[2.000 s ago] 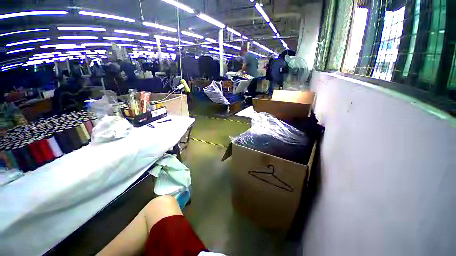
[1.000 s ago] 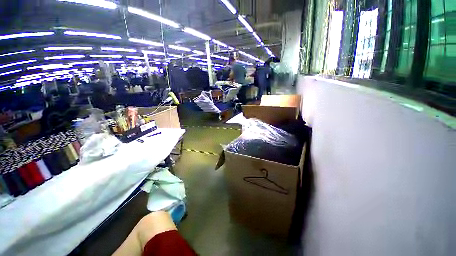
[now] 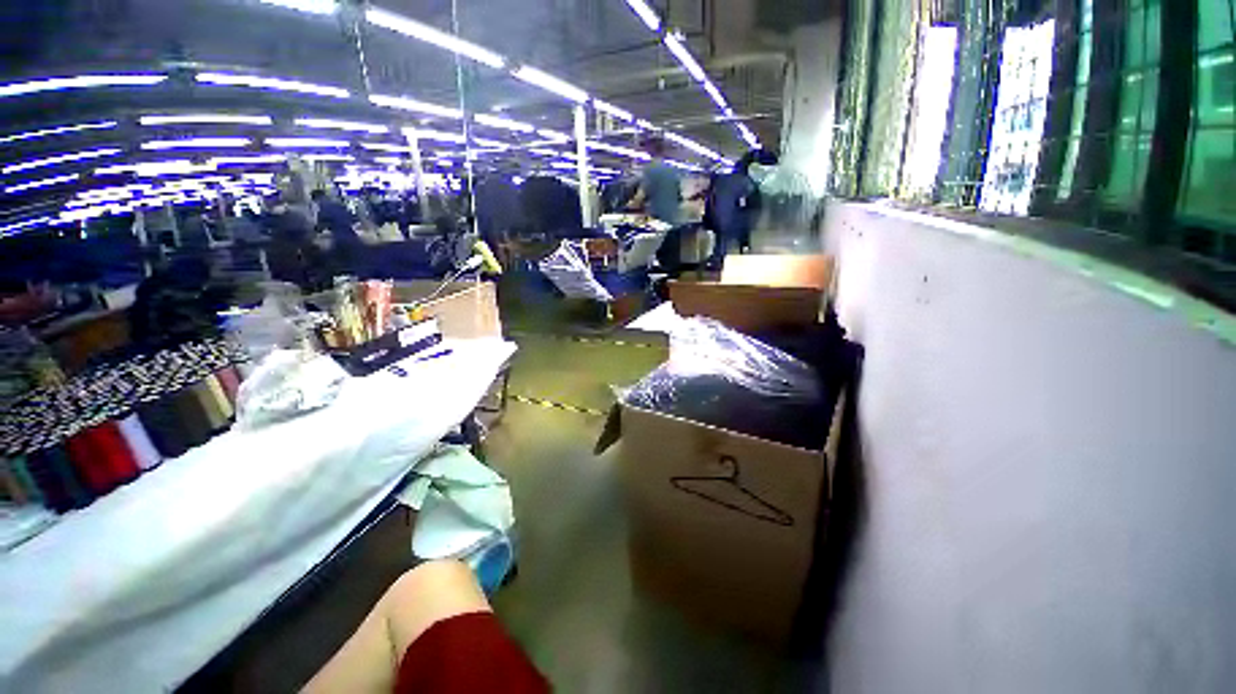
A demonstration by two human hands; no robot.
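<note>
Neither of my hands is in the picture. The white table cover [image 3: 258, 502] lies in front of me on the left. A dense block of thread spools [image 3: 129, 427] stands on it at the far left, with red, white, dark and tan sides. A crumpled clear plastic bag [image 3: 287, 385] sits right of the spools. A dark tray [image 3: 386, 347] with upright sticks stands behind the bag. A light green cloth [image 3: 458, 504] hangs at the table's right end by my bare knee.
A carton with a hanger drawing [image 3: 725, 542] stands right of the table, with shiny polybag [image 3: 739, 363] over dark goods. Another open carton [image 3: 759, 288] is behind it. A white wall [image 3: 1030, 475] runs along the right. People [image 3: 733, 203] stand far back. Yellow-black tape [image 3: 563, 404] crosses the floor.
The view has shifted slightly, first one way and then partly back, so the table, cartons and knee sit at different places in the picture. No object has visibly been moved.
</note>
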